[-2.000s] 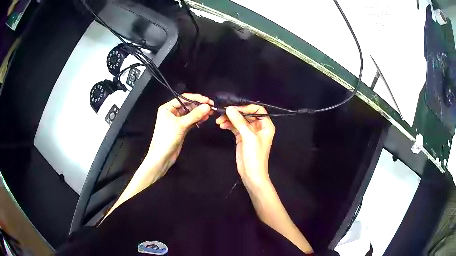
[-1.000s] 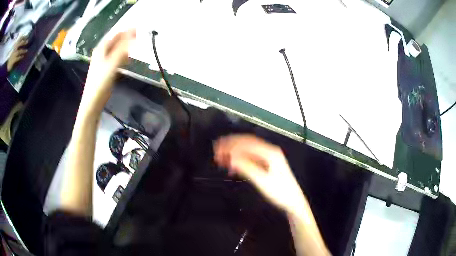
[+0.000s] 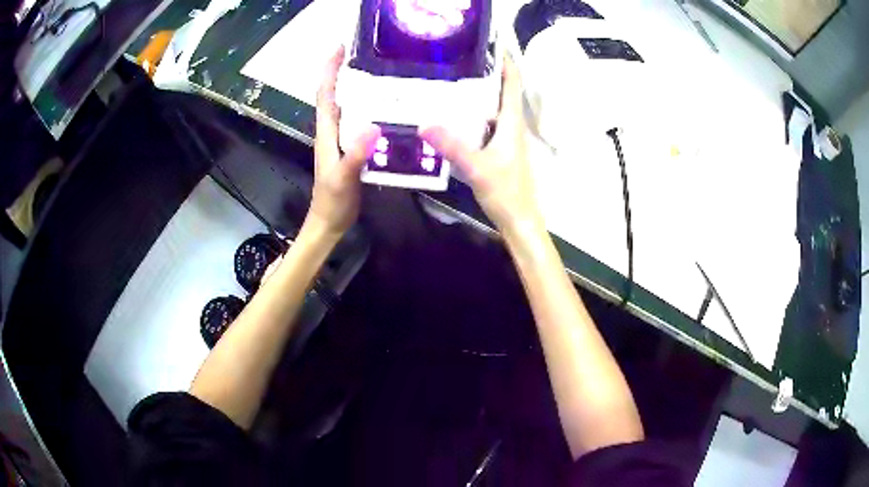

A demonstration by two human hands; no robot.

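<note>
A white and black dual-lens camera (image 3: 419, 100) is held up over the bench's front edge, cut off by the top of the picture. Its upper ring of lights glows pink-purple, and small lights glow on its lower black lens panel (image 3: 408, 150). My left hand (image 3: 338, 166) grips its left side, with the thumb by the panel. My right hand (image 3: 491, 162) grips its right side, with the thumb at the panel's other edge. The fingers behind the body are partly hidden.
Another white and black camera (image 3: 562, 57) lies on the white sheet. A black cable (image 3: 624, 214) hangs over the bench edge. A thin V-shaped tool (image 3: 721, 302) lies at right front. A bin at left (image 3: 143, 314) holds cameras. A dark mat (image 3: 827, 252) lies at far right.
The thin cables are out of my hands. Both hands have moved up to the bench and taken hold of a lit camera. The view has shifted, showing more of the bench.
</note>
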